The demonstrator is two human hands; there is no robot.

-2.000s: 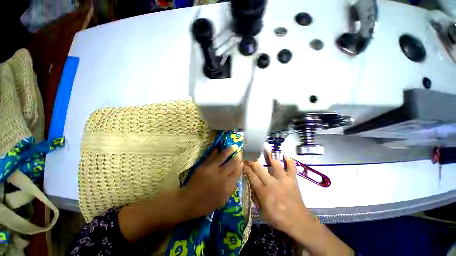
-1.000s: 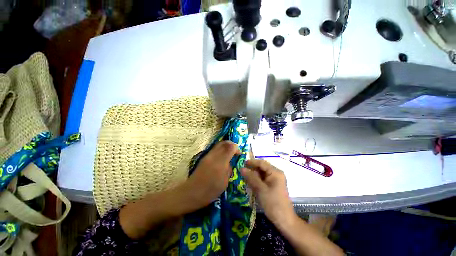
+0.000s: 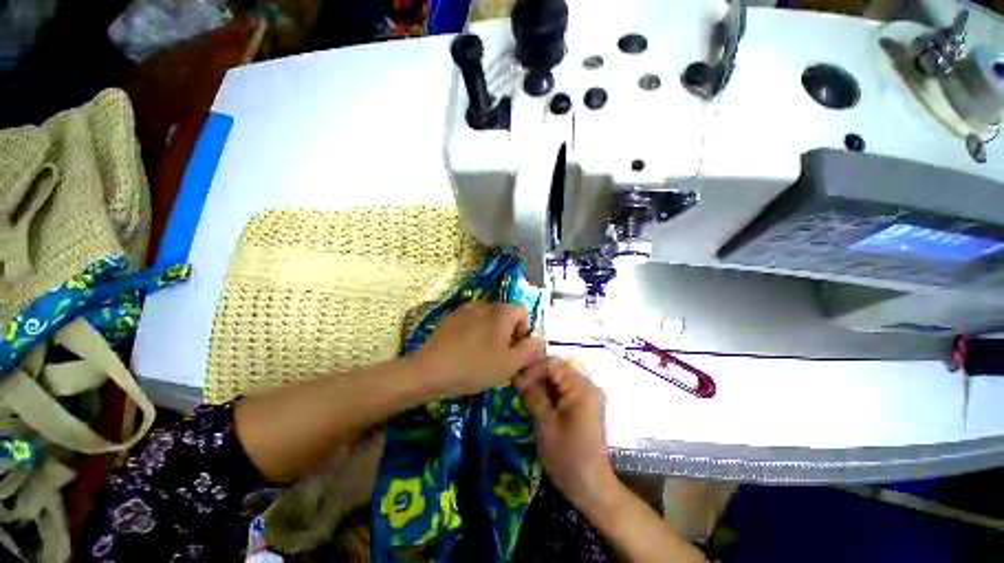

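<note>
The beige woven bag body [image 3: 330,286] lies on the white table left of the needle area. The blue-teal flowered lining [image 3: 440,484] runs from under the machine head down over the table's front edge. My left hand [image 3: 479,346] is closed on the lining at the bag mouth, just in front of the presser foot area. My right hand [image 3: 564,412] pinches the edge of the lining beside it, fingers bent. The fingertips nearly touch. The presser foot and needle are partly hidden by the machine head [image 3: 495,187].
Red thread snips [image 3: 672,368] lie on the machine bed right of my hands. A grey control panel [image 3: 881,231] has a lit screen. A blue strip [image 3: 198,187] marks the table's left edge. More beige bags [image 3: 77,209] with straps are heaped at left.
My right hand has moved from beside the needle down and left to the lining edge near my left hand. The camera view has shifted, showing more of the control panel.
</note>
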